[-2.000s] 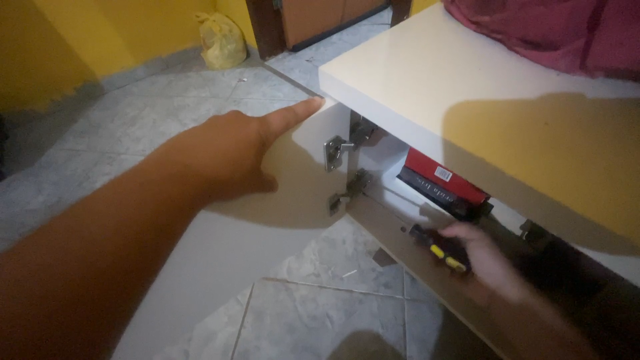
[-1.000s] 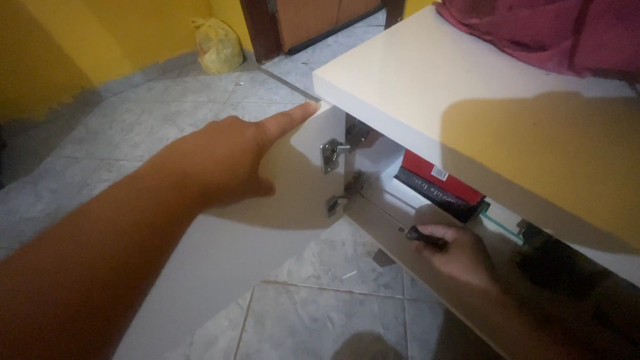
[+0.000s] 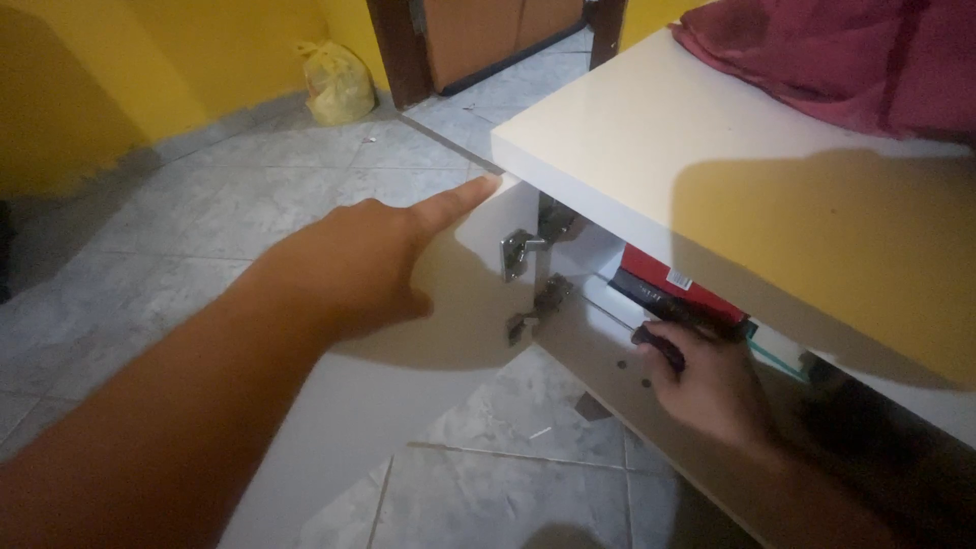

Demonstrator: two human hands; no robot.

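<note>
My left hand (image 3: 358, 267) lies against a white cabinet door (image 3: 473, 313), its index finger stretched along the top edge by the corner of the white cabinet top (image 3: 610, 130). Inside the cabinet, my right hand (image 3: 709, 374) grips the dark handle of a screwdriver (image 3: 659, 347). The thin shaft points left toward a metal hinge (image 3: 555, 293) on the cabinet's inner side; whether the tip touches a screw cannot be told. On the door sit an upper hinge part (image 3: 521, 254) and a lower hinge part (image 3: 521, 328).
A red and black box (image 3: 679, 286) stands inside the cabinet beyond my right hand. Dark red cloth (image 3: 831, 69) lies on the top. A tied yellow plastic bag (image 3: 338, 88) rests on the tiled floor (image 3: 206, 198) by the yellow wall, near a brown door (image 3: 496, 34).
My right hand has shifted its hold on the screwdriver; the yellow marks on the handle, seen two seconds ago, no longer show. My left hand stays on the door.
</note>
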